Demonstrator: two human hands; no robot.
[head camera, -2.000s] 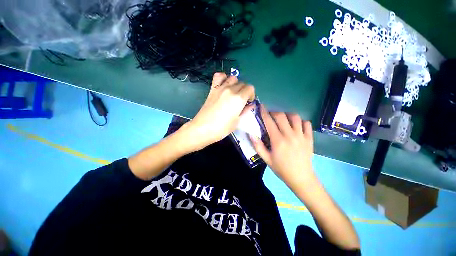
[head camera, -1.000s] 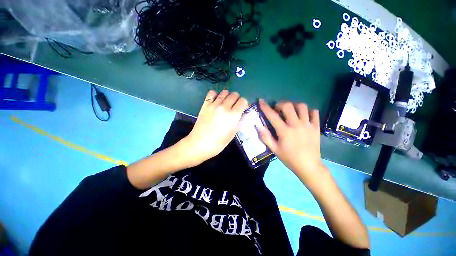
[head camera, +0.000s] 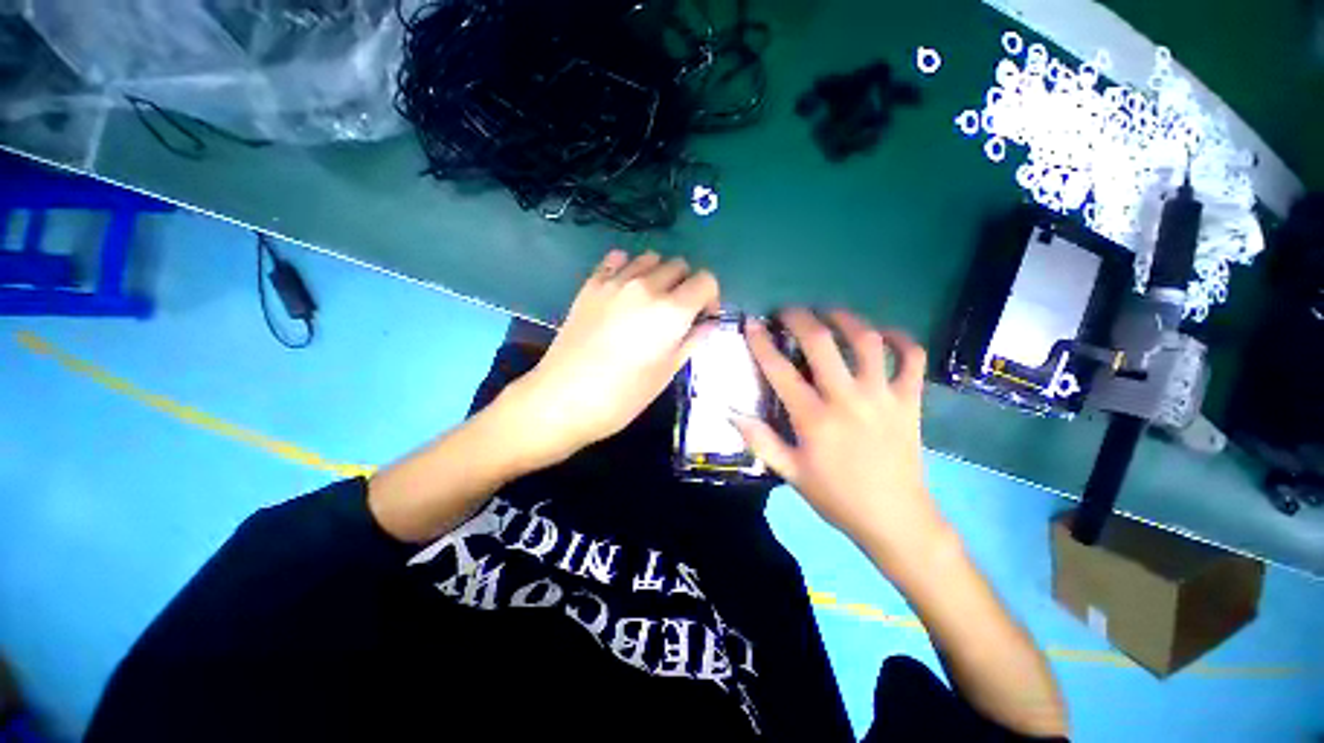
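Observation:
A display housing (head camera: 722, 399) with a black frame and bright white inner face is between my two hands at the bench's near edge. My left hand (head camera: 627, 341) holds its upper left side with bent fingers. My right hand (head camera: 850, 399) grips its right side, the thumb lying on the white face and the fingers spread at the upper right. The lower end, with a small yellow strip, points toward my body. A thin seal cannot be made out between my fingers.
Beyond my hands lie a tangled black cord heap (head camera: 559, 102), small black parts (head camera: 857, 109) and a white ring pile (head camera: 1089, 138). At right are a second housing (head camera: 1043, 308) and a driver-like tool (head camera: 1154, 363). A clear plastic bag (head camera: 276, 66) is at left; a cardboard box (head camera: 1159, 588) is below.
The housing has turned from slanted to nearly upright in the picture. My left hand has come down from the bench side to the housing's upper left. My right hand stays on its right side.

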